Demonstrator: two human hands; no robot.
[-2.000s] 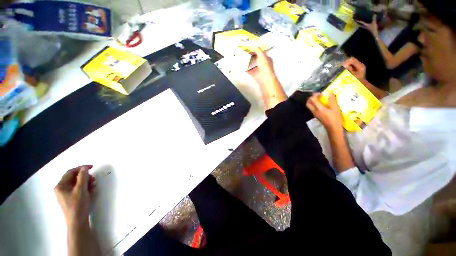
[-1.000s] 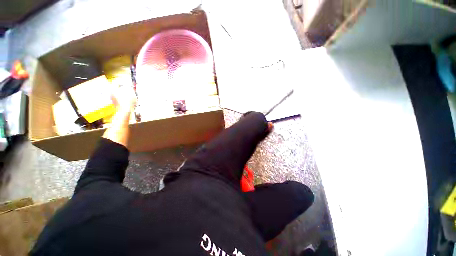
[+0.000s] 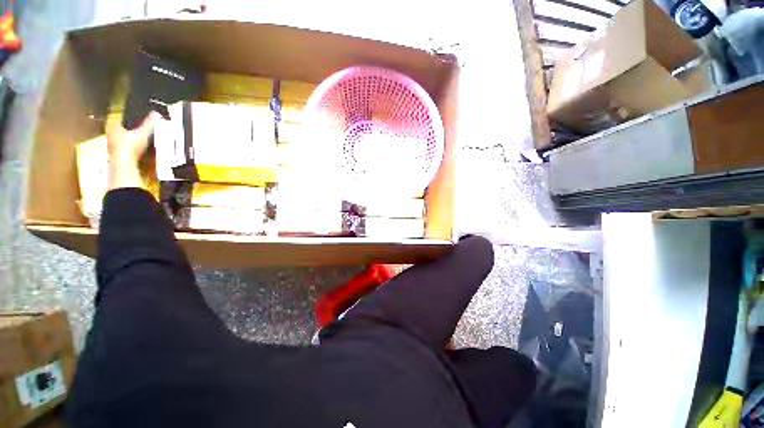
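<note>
My left hand (image 3: 127, 149) reaches into the left part of a large open brown carton (image 3: 293, 251). Its thumb and fingers are around the lower end of a black box (image 3: 161, 84) with small white lettering, which leans near the carton's back left. Part of the grip is blurred by glare. Yellow and white boxes (image 3: 230, 138) lie in the carton beside and below the hand. A round pink perforated basket (image 3: 374, 125) sits on the boxes at the right. My right hand is not in view.
A red stool (image 3: 356, 294) stands below the carton's front edge. Another brown carton (image 3: 38, 368) is at the lower left. The white table (image 3: 653, 326) is at the right, with open cardboard (image 3: 620, 71) behind it.
The view has turned from the work table to the floor carton. Since one second ago, my left hand has moved from a yellow box leftward to the black box.
</note>
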